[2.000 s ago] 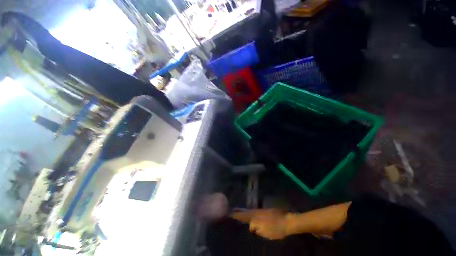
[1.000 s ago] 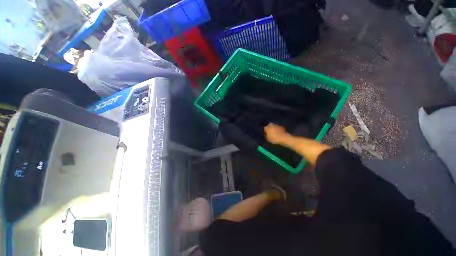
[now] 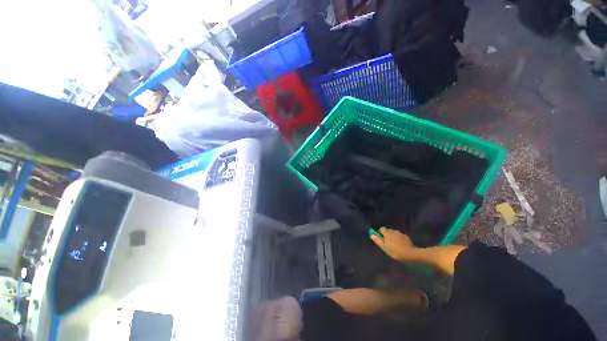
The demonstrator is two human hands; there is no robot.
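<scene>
The green plastic crate [image 3: 416, 123] stands on the floor with black cloth pieces [image 3: 399, 176] heaped inside. My right hand [image 3: 396, 244] reaches from the lower right in a black sleeve. Its fingers are closed over the near rim of the crate, with a bit of green rim showing at the fingertips. My left hand is not in view. A bare limb below my right forearm looks like a leg and is partly hidden by black clothing.
The white sewing machine [image 3: 166, 246] fills the left, with a phone [image 3: 152, 326] on it. Behind are blue crates [image 3: 366, 83], a red crate [image 3: 289, 103] and a clear plastic bag [image 3: 209, 113]. Scraps [image 3: 509, 213] lie on the floor right of the green crate.
My right hand has moved from the black cloth inside the green crate to its near rim. The view has shifted, so the crate and machine appear lower and further right.
</scene>
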